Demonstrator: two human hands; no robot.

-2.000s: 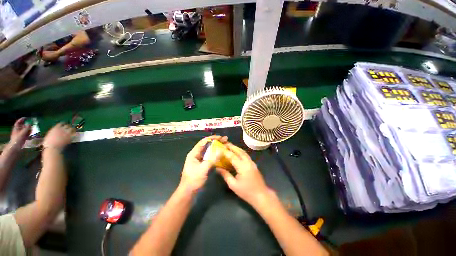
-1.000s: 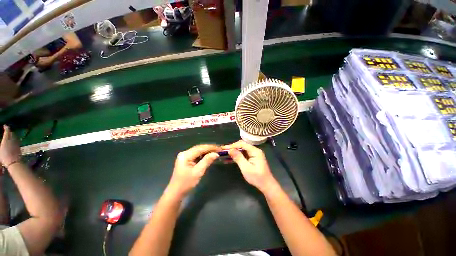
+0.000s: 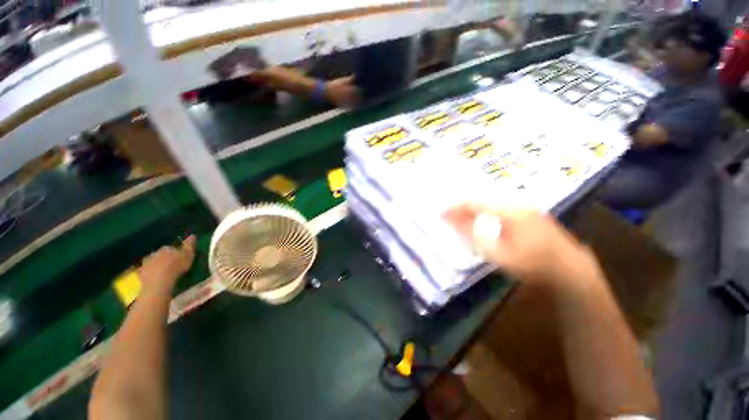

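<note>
My left hand (image 3: 168, 264) is over the green conveyor, left of the fan, with a finger extended and nothing visible in it. A yellow housing (image 3: 127, 287) lies on the belt just left of this hand. My right hand (image 3: 513, 238) is blurred over the near edge of the parts trays (image 3: 427, 209). A pale bright spot shows at its fingers; I cannot tell whether it holds something. Rows of yellow-and-black pieces (image 3: 476, 148) sit in the top tray.
The beige desk fan (image 3: 263, 252) stands between my hands. More yellow pieces (image 3: 337, 181) lie on the belt behind it. A yellow connector (image 3: 406, 359) and black cord lie on the bench. A brown carton (image 3: 526, 353) is below my right arm. A person (image 3: 686, 107) sits at the right.
The view has swung right. My hands have parted from the small dark piece they held together: the left went to the conveyor, the right to the trays.
</note>
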